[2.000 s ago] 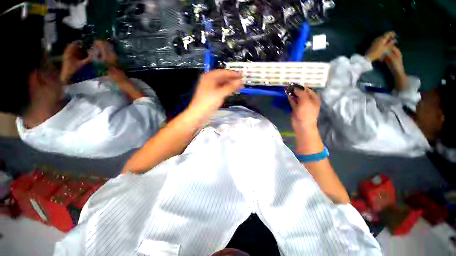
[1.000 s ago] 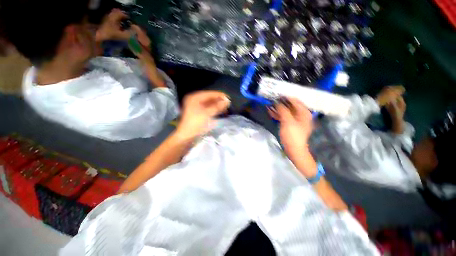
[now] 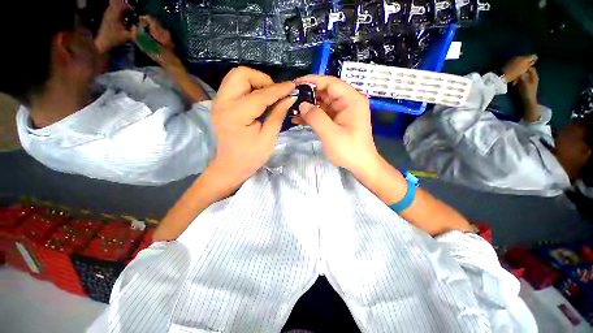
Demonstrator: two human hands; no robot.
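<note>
A small black housing with a silvery edge is between my fingertips above the lap. My right hand grips it from the right, thumb on its near side. My left hand has its fingertips at the housing's left edge; whether they pinch a tiny adhesive piece cannot be told. The long white adhesive strip, with rows of small slot shapes, lies across the blue bin to the right of my hands. The bin holds loose black units.
A clear blister tray lies on the dark green mat, with a row of black units along the far side. A person in a white smock sits at my left, another at my right. Red crates stand behind.
My hands, apart before, have come together at the black housing. The head view has turned, and the strip now shows clear of my right hand.
</note>
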